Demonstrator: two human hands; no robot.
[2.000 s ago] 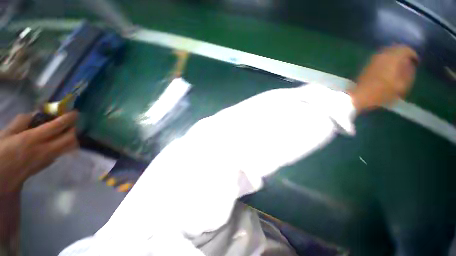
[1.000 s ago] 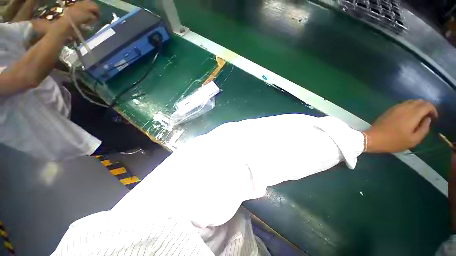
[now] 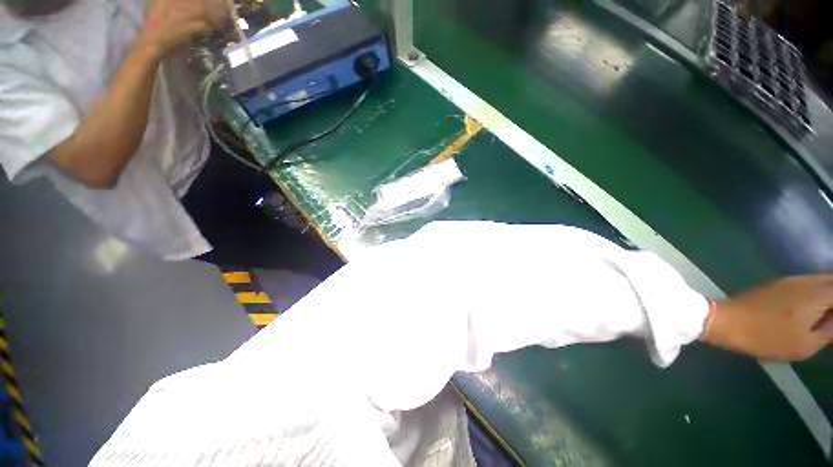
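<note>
My left arm in a white sleeve crosses the view from the lower left. My left hand (image 3: 776,315) is at the right edge, over the pale strip (image 3: 676,260) of the green bench. Its fingers are curled and partly cut off by the edge, so what they hold cannot be told. My right hand is out of the picture. A clear plastic bag with a white piece (image 3: 416,187) lies on the bench beyond my sleeve, and the sleeve is close to its near side.
A blue-grey bench unit (image 3: 311,68) with a black cable stands at the upper left. Another person's arm (image 3: 119,128) is beside it. A black grid tray (image 3: 763,68) lies at the upper right. Yellow-black tape (image 3: 248,296) marks the grey floor beyond the bench edge.
The view has swung left, so bench unit and bag appear further right. My left hand has shifted right and down to the picture's edge. The hand part at the right edge is gone from view.
</note>
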